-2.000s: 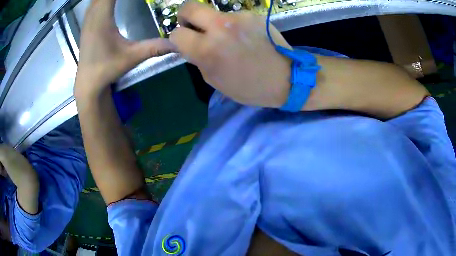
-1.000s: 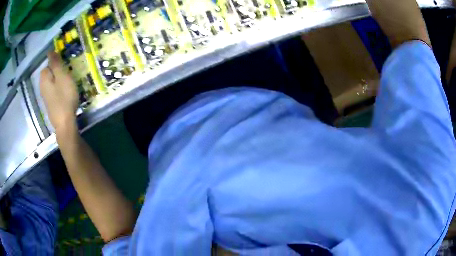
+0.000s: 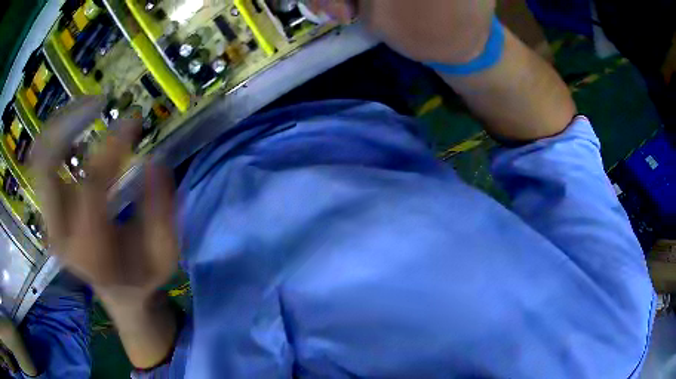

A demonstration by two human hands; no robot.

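A row of circuit boards [image 3: 211,33] with yellow-green strips [image 3: 159,66] between them lies along the work surface at the upper left. Dark and silvery round parts crowd the boards. My left hand [image 3: 104,200] is blurred, in front of the near edge of the boards, with its fingers apart and nothing seen in it. My right hand [image 3: 426,29], with a blue wrist strap [image 3: 478,59], is at the top edge near the right end of the visible boards. Its fingers are partly cut off by the frame's edge, so I cannot tell what they hold.
A metal rail [image 3: 259,89] runs along the near side of the boards. Another person's blue sleeve [image 3: 55,333] and forearm show at the lower left. A blue box [image 3: 656,174] stands at the far right, over a green floor [image 3: 593,100] with yellow-black marking.
The view has shifted and turned along the line. My left hand has left the boards' left end and opened near their front edge. My right hand has come in from the right.
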